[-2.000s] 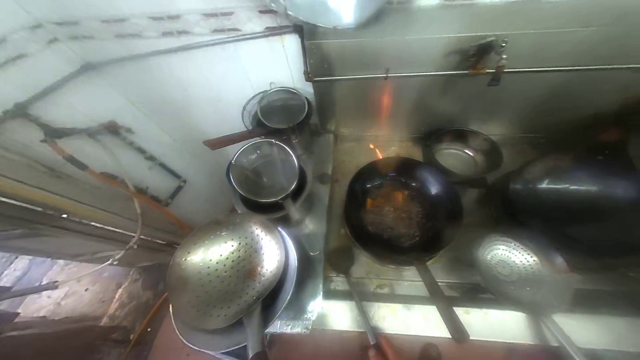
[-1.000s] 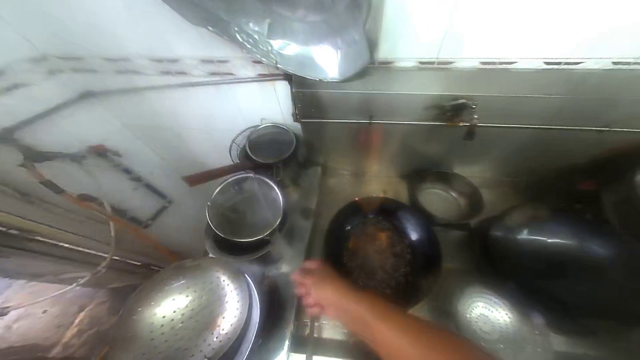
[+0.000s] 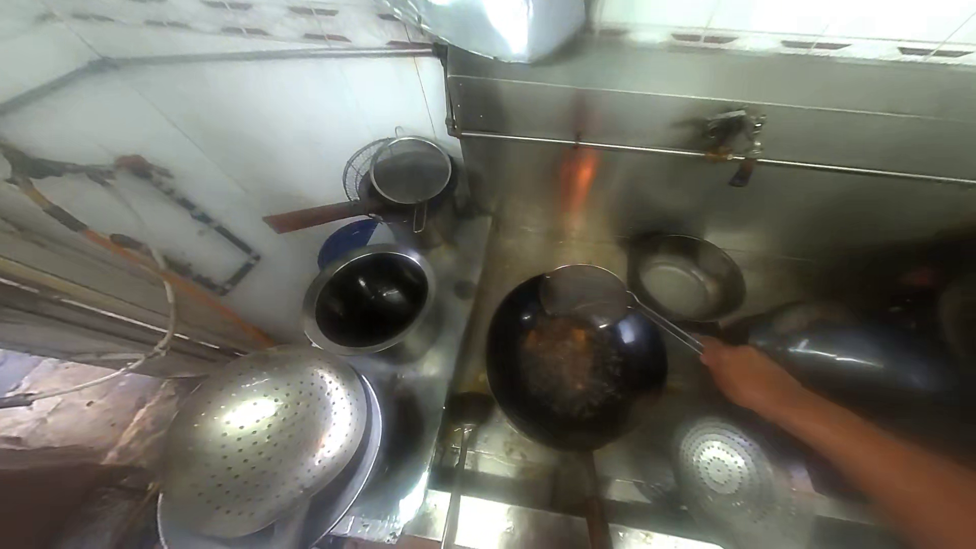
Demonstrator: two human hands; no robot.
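Note:
My right hand point(image 3: 743, 374) reaches in from the right and grips the wire handle of a round fine-mesh strainer point(image 3: 585, 291). The strainer is over the far rim of a dark wok point(image 3: 577, 366), in which bubbling oil or liquid with orange-brown bits shows. The wok's handle points toward the near edge. On the left, a metal pot point(image 3: 369, 299) stands uncovered with dark liquid inside. A ladle point(image 3: 462, 427) lies between the wok and the side counter. My left hand is out of view.
A large perforated metal strainer point(image 3: 263, 442) rests over a basin at the lower left. Behind the pot sits a smaller strainer point(image 3: 412, 170) on a pan. An empty pan point(image 3: 681, 277), a perforated skimmer point(image 3: 717, 461) and a big dark wok point(image 3: 846, 351) surround the right side.
The round mesh strainer was on the left pot two seconds ago; my right hand now holds it over the wok. That pot's dark contents are now uncovered.

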